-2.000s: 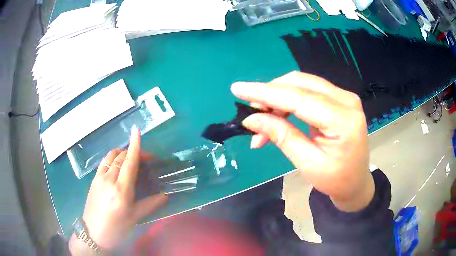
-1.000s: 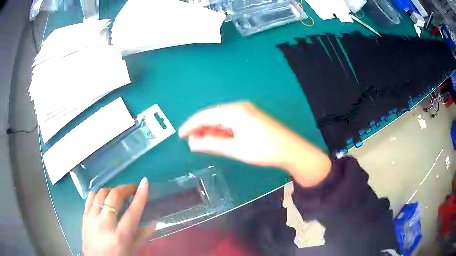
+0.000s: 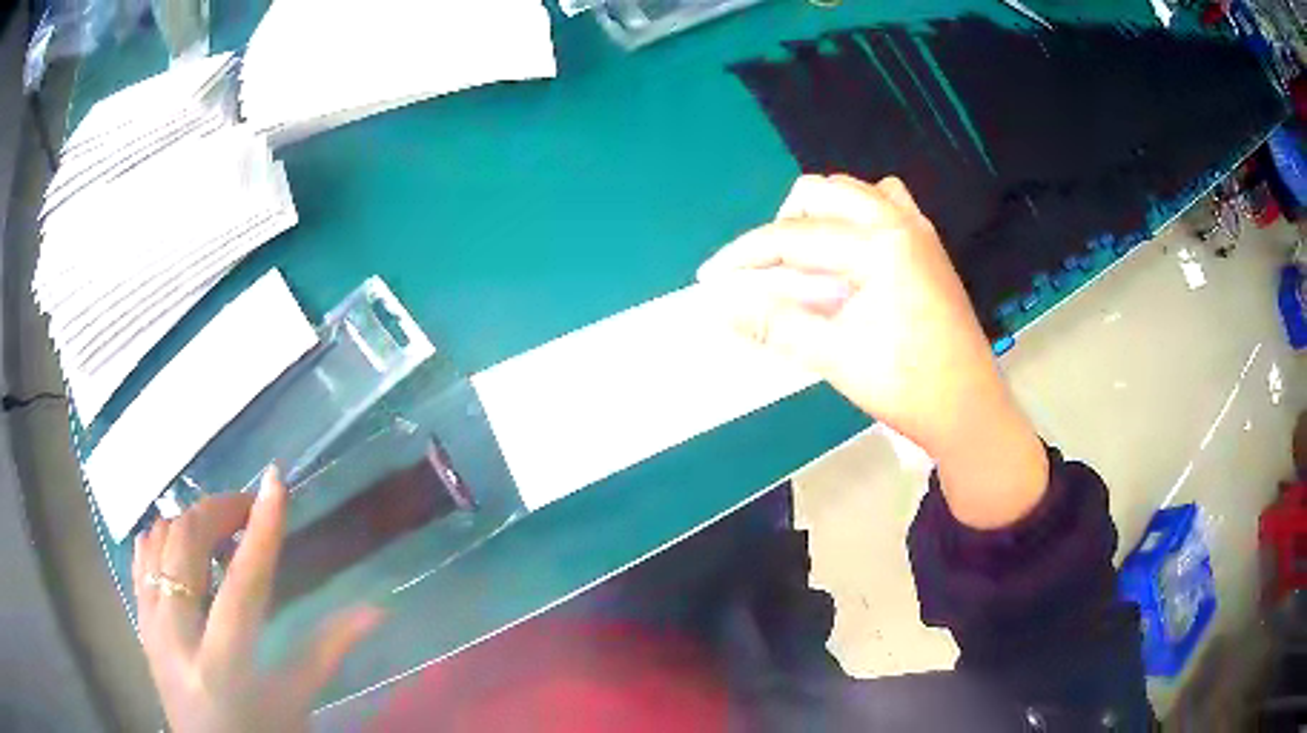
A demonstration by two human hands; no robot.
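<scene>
My left hand (image 3: 237,609) is at the lower left, its fingers and thumb spread around the left end of a clear tray (image 3: 495,494). A dark strip (image 3: 358,530) lies in the tray. My right hand (image 3: 874,315) holds the right end of a long white card (image 3: 624,394) with its fingertips. The card's left end is at the tray's right end. A clear pack with a hang hole (image 3: 308,415) lies beyond the tray, partly under another white card (image 3: 201,401).
Fanned white cards (image 3: 172,236) lie at the left, with another stack (image 3: 394,57) behind. Many black strips (image 3: 1046,129) with blue tabs spread at the right. A clear pack (image 3: 652,15) is cut off at the top. A blue basket (image 3: 1175,594) stands on the floor.
My right hand went left over the tray, then back right, and now holds a white card. The black piece has left it; a dark strip is in the tray. The tray sits further left.
</scene>
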